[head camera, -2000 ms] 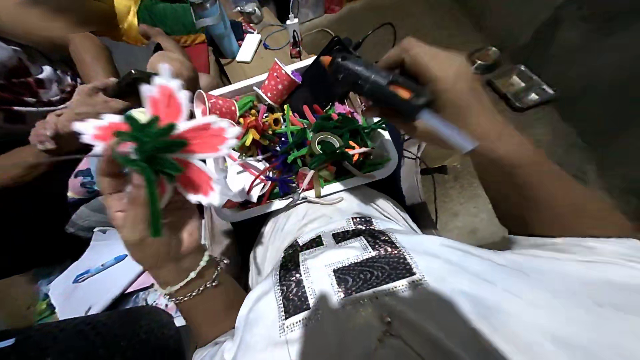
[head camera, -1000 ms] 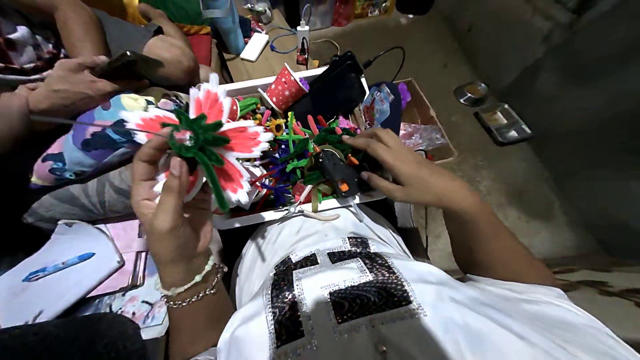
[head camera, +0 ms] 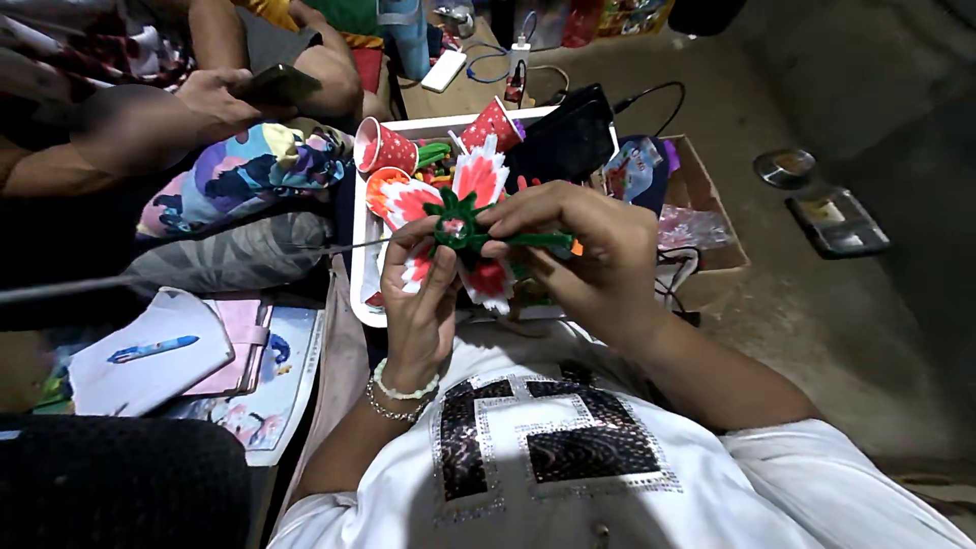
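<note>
A pipe-cleaner flower (head camera: 480,179) with red-and-white petals is held over the tray, its green centre facing up. My left hand (head camera: 421,301) pinches the left side of the green centre between thumb and fingers. From the right, the fingertips of my right hand (head camera: 583,255) grip the green pipe-cleaner part (head camera: 534,239) beside the centre. A thin stem or wire (head camera: 358,245) runs left from the flower. Beneath lies a white tray (head camera: 360,297) of coloured pipe cleaners, mostly hidden by the flower and hands. The glue gun seen earlier cannot be made out.
Red patterned paper cups (head camera: 393,148) and a black device (head camera: 563,137) stand in the tray. A cardboard box (head camera: 705,198) is to its right, metal dishes (head camera: 837,221) beyond. At left lie a patterned pillow (head camera: 252,175) and a pen (head camera: 152,348) on paper. Another person holds a phone (head camera: 280,85).
My right hand held a glue gun, then was over it at the tray; now it grips the flower's green part. My left hand has brought the flower right, over the tray.
</note>
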